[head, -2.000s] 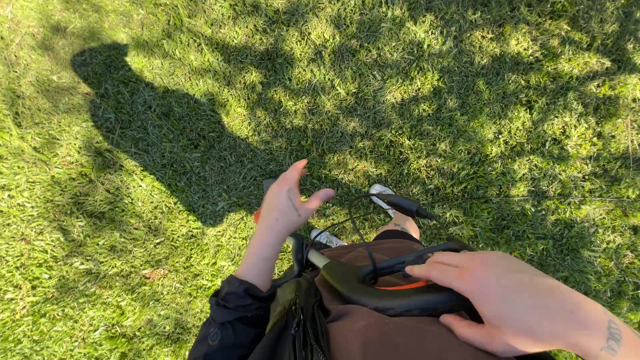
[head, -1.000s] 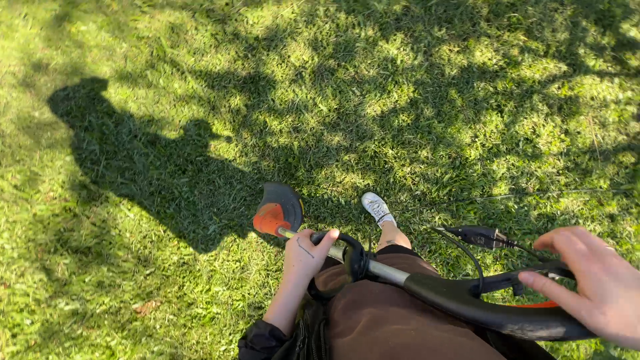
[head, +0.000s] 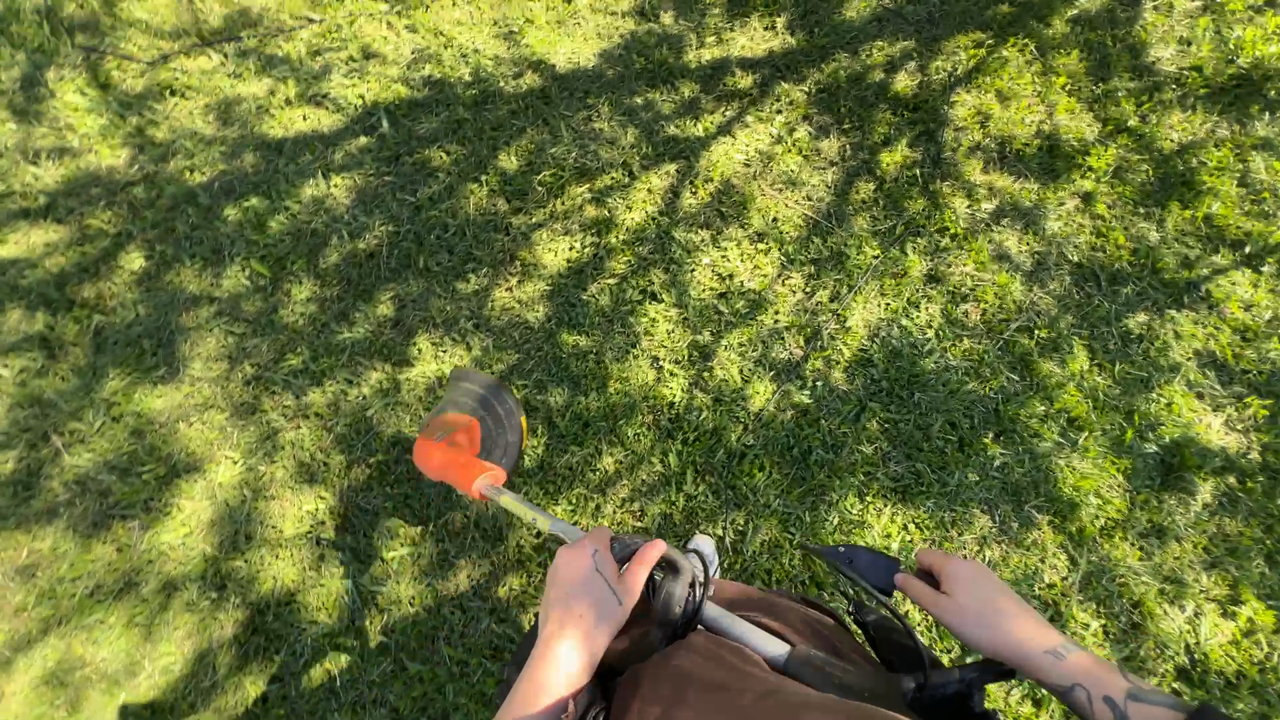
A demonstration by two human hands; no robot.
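Note:
A string trimmer with an orange motor head (head: 455,457) and a dark curved guard (head: 487,415) slants from the left down to the lower right. Around the black front handle on its grey shaft (head: 745,634) is my left hand (head: 597,592), partly hiding that handle. Coiled black cable (head: 682,592) hangs beside it. My right hand (head: 972,607) holds a black plug connector (head: 870,568) between thumb and fingers, above the trimmer's black rear part (head: 845,680). The rear handle is partly out of view.
Mown grass (head: 700,300) with dappled tree shade surrounds me. A white shoe (head: 704,553) shows just beyond the trimmer shaft. Brown clothing (head: 700,675) lies under the shaft.
My left hand, free two seconds ago, now holds the front handle. My right hand has gone from the rear handle to the connector. The view has shifted.

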